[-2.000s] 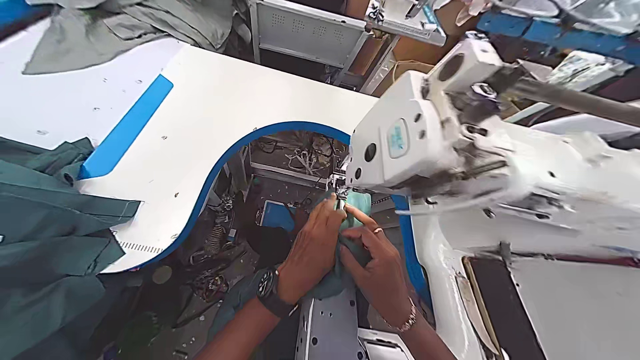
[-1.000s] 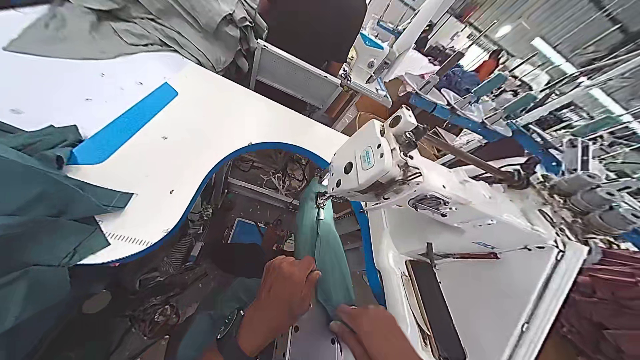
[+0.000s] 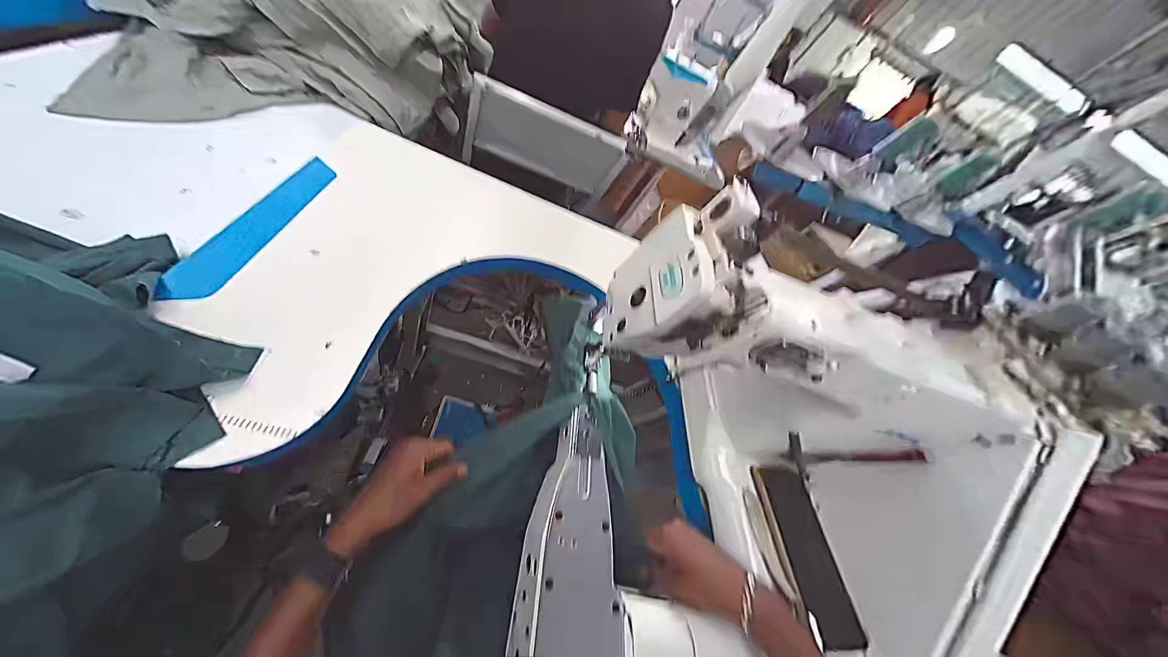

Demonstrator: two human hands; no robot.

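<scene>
A white industrial sewing machine head [image 3: 671,283] stands right of centre, its needle area over the tip of a narrow metal machine arm [image 3: 579,538]. Green fabric [image 3: 493,474] hangs from the presser foot [image 3: 593,370] over both sides of that arm. My left hand [image 3: 397,493], with a dark wristwatch, grips the fabric left of the arm, thumb and fingers closed on its edge. To the right of the arm is my right hand [image 3: 689,561], with a bracelet at the wrist. It is blurred, its fingers are partly hidden, and whether it holds fabric cannot be told.
A white table [image 3: 365,219] with a curved blue edge wraps the left side. Dark green cloth [image 3: 82,392] lies over its left end and grey cloth [image 3: 274,64] at the back. On the right stand a white machine bed [image 3: 922,538] and maroon cloth [image 3: 1104,557]. Other machines fill the background.
My hands were together near the needle, then lower on the fabric; now they are apart on either side of the metal arm. The fabric now spreads leftward. The view has tilted up from the first frame.
</scene>
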